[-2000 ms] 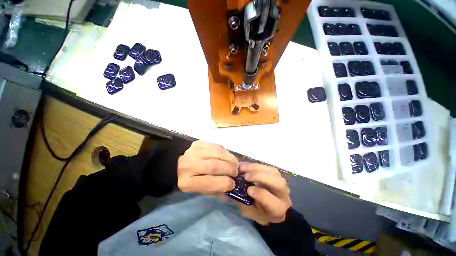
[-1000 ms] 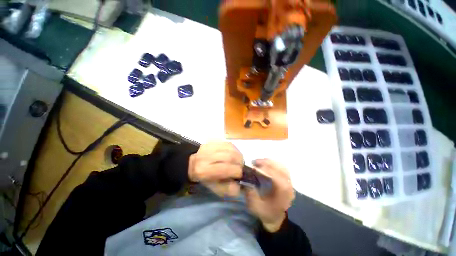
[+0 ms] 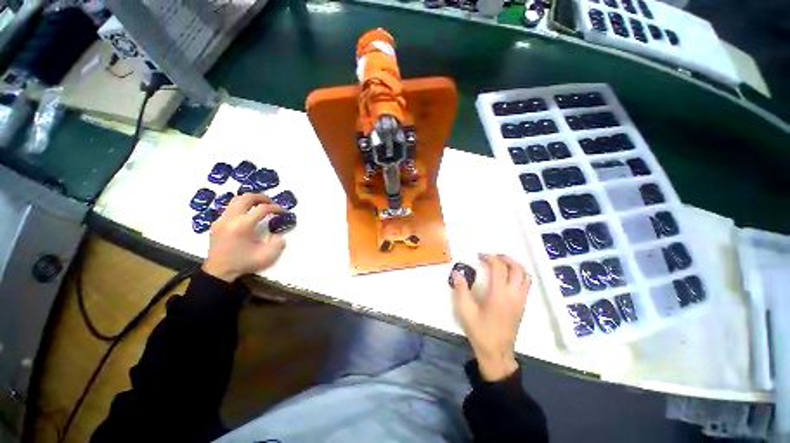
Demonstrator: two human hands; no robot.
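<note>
My left hand (image 3: 247,234) is at the loose pile of glossy black housings (image 3: 245,170) on the white paper. Its fingertips hold one black housing (image 3: 281,222) at the pile's near right side. My right hand (image 3: 495,303) is right of the press, near the paper's front edge. Its thumb is against another black housing (image 3: 462,275), with the fingers spread to the right; whether this housing touches the paper is hard to tell. The orange hand press (image 3: 399,251) stands between my hands, and no housing shows in its fixture.
A white parts tray (image 3: 567,216) with dark units in its pockets lies at right. Another tray (image 3: 663,39) is at the far right on the green surface (image 3: 286,56). A grey metal machine (image 3: 39,277) is at left. The bench edge (image 3: 364,310) runs along the front.
My hands were together over one housing at the front; now they are apart, left at the pile, right beside the press. The single housing beside the tray is gone from its place. The view has shifted.
</note>
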